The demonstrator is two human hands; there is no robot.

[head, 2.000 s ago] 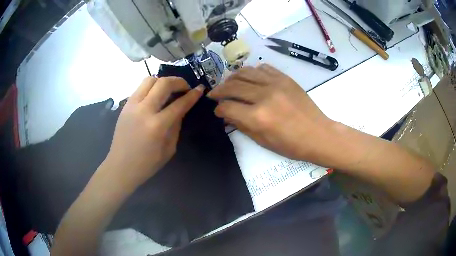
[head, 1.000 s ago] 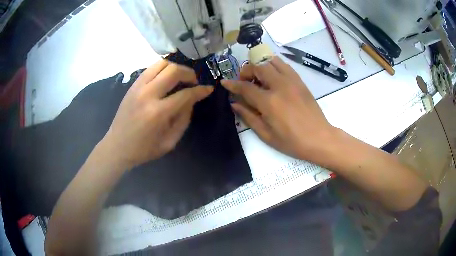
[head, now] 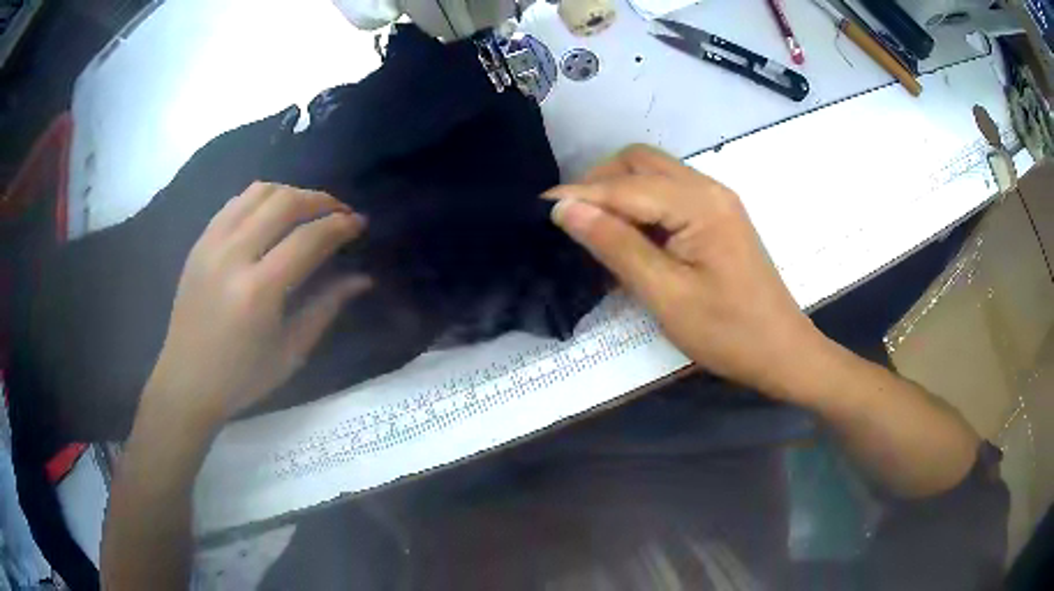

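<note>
A large black fabric piece (head: 462, 173) lies over the left and middle of the white machine table, its upper edge beside the presser foot (head: 495, 64). My left hand (head: 260, 294) is over the fabric at the left, slightly blurred, thumb and fingers apart, holding nothing visible. My right hand (head: 682, 248) is at the fabric's right edge, thumb and forefinger pinched together on that edge. The white sewing machine head (head: 445, 14) is cut off by the top edge of the picture.
Black-handled thread snips (head: 734, 58), a red pencil (head: 786, 29), an orange-handled tool (head: 884, 55) and a dark-handled tool (head: 896, 25) lie at the upper right. A printed ruler scale (head: 462, 398) runs along the table's front. A cardboard box (head: 965, 335) stands at the right.
Both hands have moved away from the presser foot, the left one down and left, the right one down and right. The view has shifted, so the machine sits higher. The left hand's fingers have opened.
</note>
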